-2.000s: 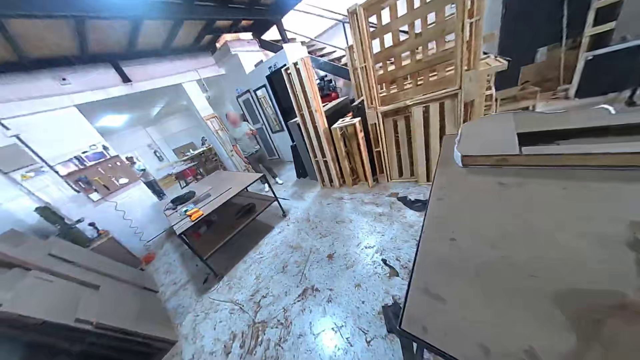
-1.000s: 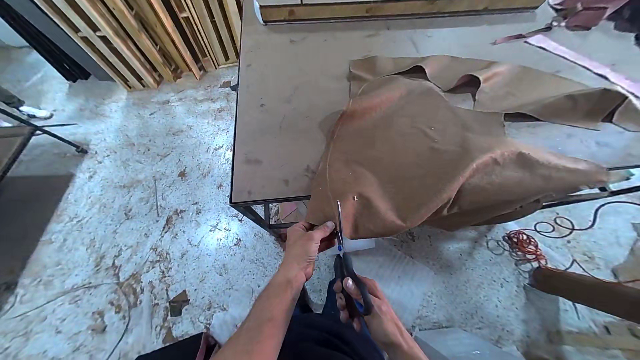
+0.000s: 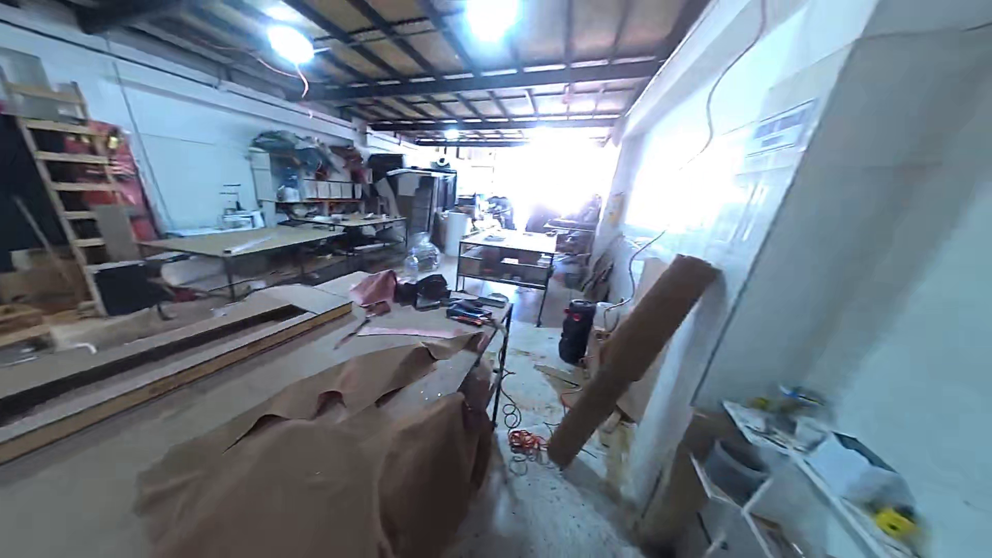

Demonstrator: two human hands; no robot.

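Observation:
Neither my left hand nor my right hand shows in the head view now, and the scissors are out of sight too. Brown leather-like sheet material [image 3: 287, 480] lies in folds over the near part of the worktable [image 3: 101, 457] and hangs past its right edge. Farther along the same table are a pinkish-red piece of material [image 3: 374, 290], a dark bundle [image 3: 431, 290] and several small tools [image 3: 468, 313]. What touches the near end of the brown material cannot be seen.
A long wooden frame [image 3: 194, 356] lies on the table's left side. To the right, a brown roll [image 3: 635, 356] leans on the wall, with an orange cable [image 3: 528, 442] on the floor beside it. A cluttered shelf unit [image 3: 814, 473] stands at the lower right. More tables [image 3: 240, 242] are behind.
The view has swung far to the right and up. One second ago both hands were at the brown material's edge, the right one holding scissors; now hands and scissors are out of frame.

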